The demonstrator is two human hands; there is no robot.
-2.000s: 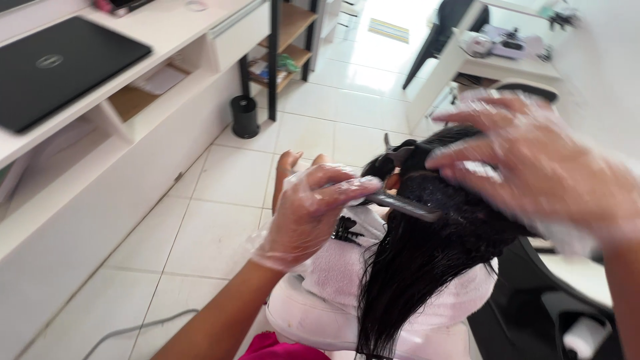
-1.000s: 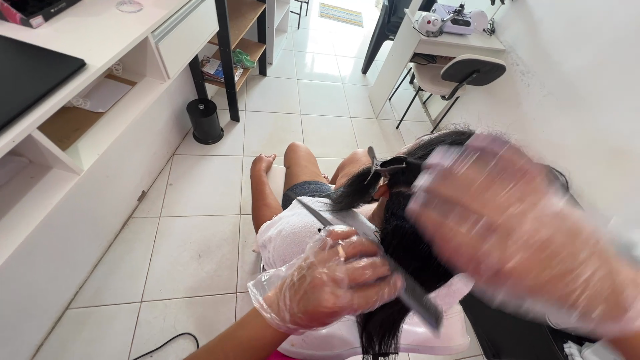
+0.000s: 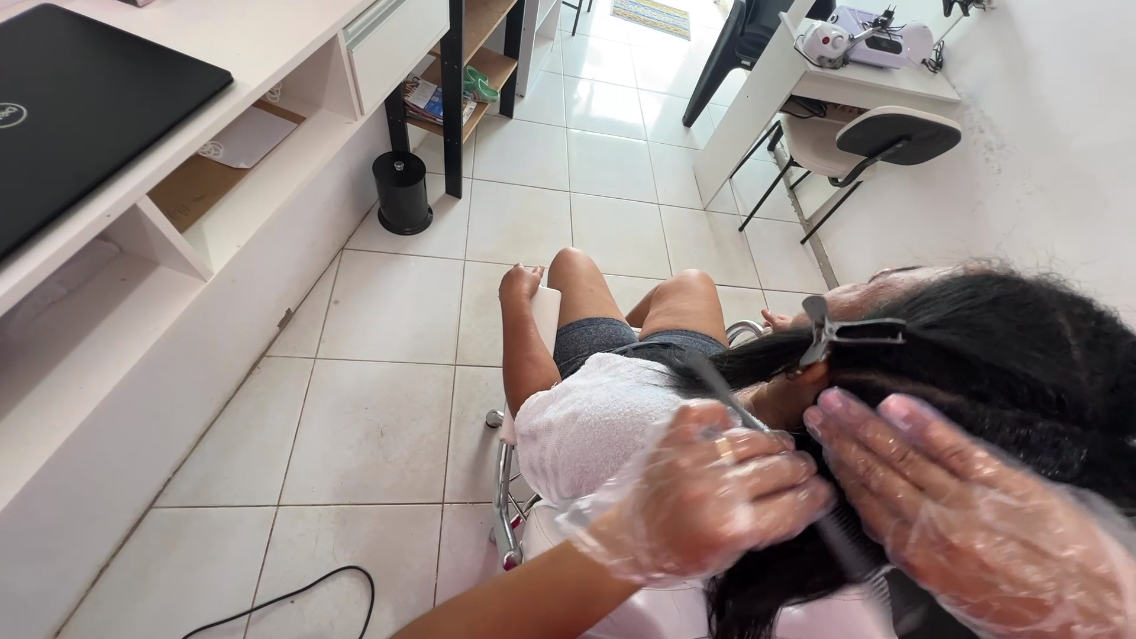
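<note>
A seated person's long black hair point(image 3: 1003, 355) fills the lower right of the head view, with a metal hair clip point(image 3: 830, 333) fastened near the ear. My left hand point(image 3: 719, 497), in a clear plastic glove, is closed around a dark comb point(image 3: 843, 541), whose thin end points up and left while its toothed part lies by the hair. Beside it my right hand point(image 3: 941, 497), gloved too, lies against the hair below the clip, fingers extended and holding no tool. A white towel point(image 3: 595, 426) covers the person's shoulder.
A white counter point(image 3: 293, 27) with a black laptop point(image 3: 98, 106) runs along the left. On the tiled floor stand a black bin point(image 3: 402, 193) and, lower down, a black cable point(image 3: 311, 586). A chair point(image 3: 896, 138) and a white desk point(image 3: 887, 80) stand at the upper right, by the wall.
My right hand has come down from the upper part of the head to the hair beside my left hand. The comb stays in my left hand. The seated person's head now appears farther right.
</note>
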